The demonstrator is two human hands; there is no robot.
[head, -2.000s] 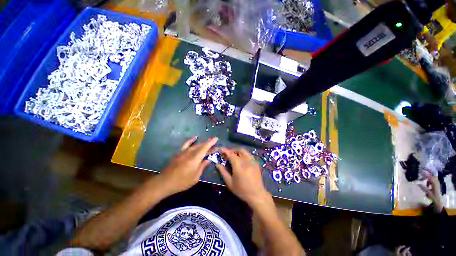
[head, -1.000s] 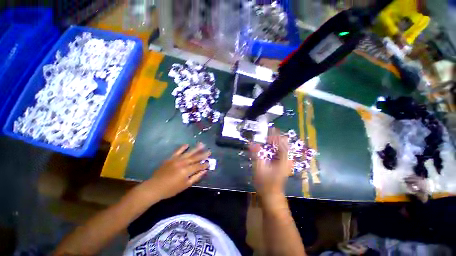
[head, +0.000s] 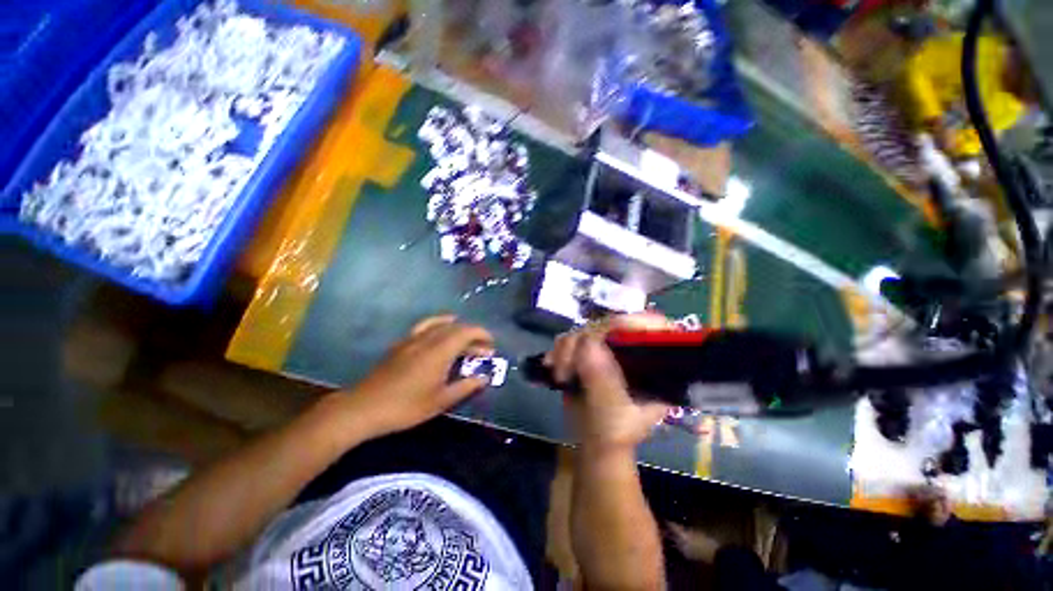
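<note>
My left hand (head: 430,372) holds a small white plastic housing (head: 483,369) low over the green bench near its front edge. My right hand (head: 603,387) is closed around the front of the black electric screwdriver (head: 739,372). The screwdriver lies nearly level, its nose pointing left at the housing, with a small gap between them. The screw box (head: 587,289), silver-white, stands just behind my right hand. The ring parts are mostly hidden behind my right hand and the screwdriver. A screw on the tip is too small to tell.
A pile of white assemblies (head: 476,191) lies left of the screw box. A blue tray (head: 335,87) full of white housings is at the left. A blue parts bin (head: 693,113) stands at the far side. The tool's black cable (head: 1022,219) curves up at the right.
My right hand has left the ring pile and taken hold of the screwdriver, which has swung from above the screw box down to nearly level. My left hand now grips the housing that lay at its fingertips.
</note>
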